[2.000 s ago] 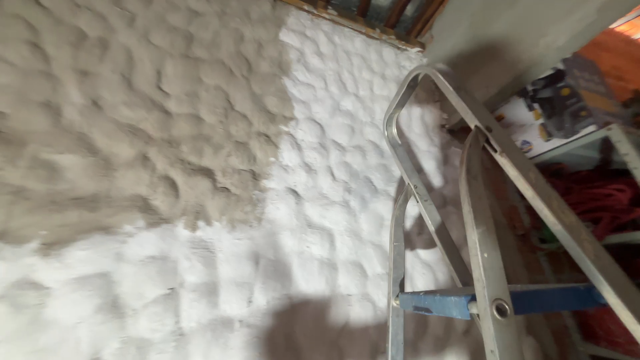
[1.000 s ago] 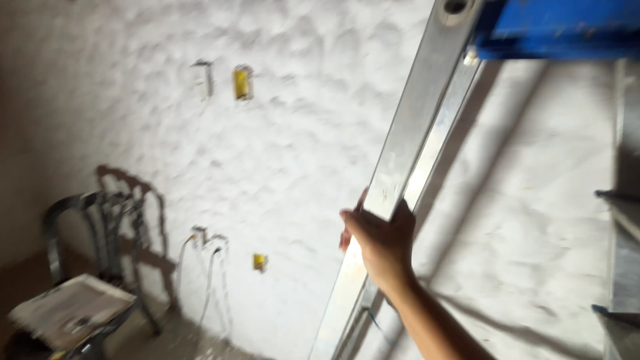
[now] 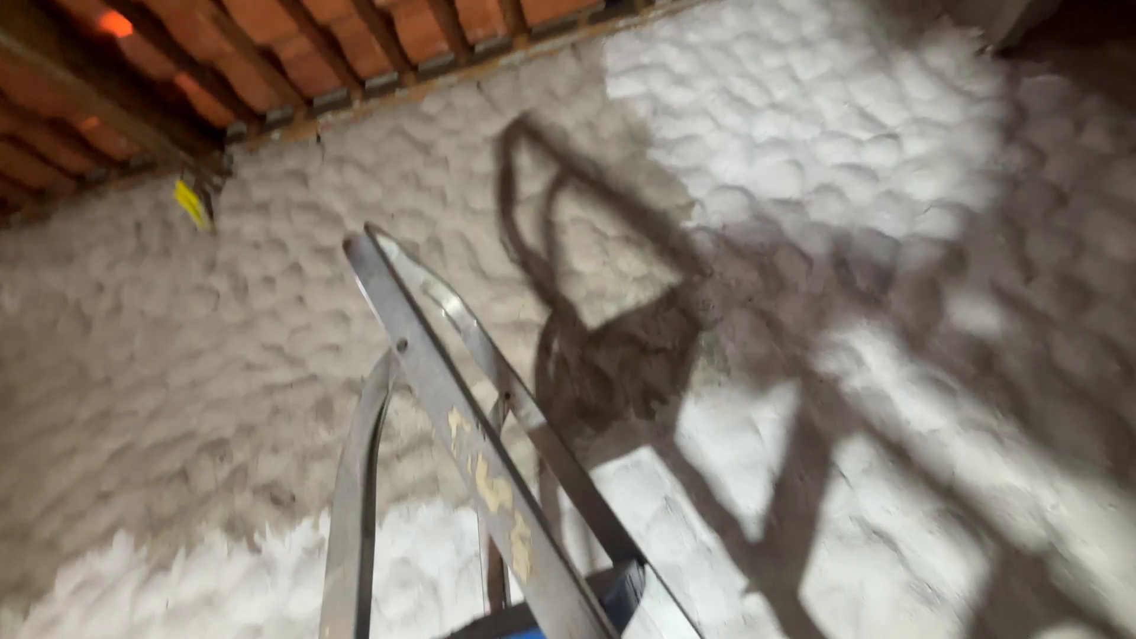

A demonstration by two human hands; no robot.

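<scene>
Neither of my hands shows in the head view now. An aluminium stepladder (image 3: 461, 417) rises from the bottom centre, its rails leaning up to the left and marked with flaking yellowish patches. Part of its blue platform (image 3: 524, 632) shows at the bottom edge. Behind it stands a bumpy textured wall, grey-beige and uncoated-looking on the left (image 3: 222, 355), white at the upper right (image 3: 799, 133) and along the bottom. The ladder's dark shadow falls across the wall at centre and right.
Overhead at the upper left are wooden roof beams (image 3: 115, 80) and orange clay tiles (image 3: 257, 53). A yellow object (image 3: 190, 204) sits high on the wall under a beam. The far upper right is dark.
A second ago one hand was on the ladder's side rail; now no hand is in view. The view has swung up from the lower wall and chair to the roof edge.
</scene>
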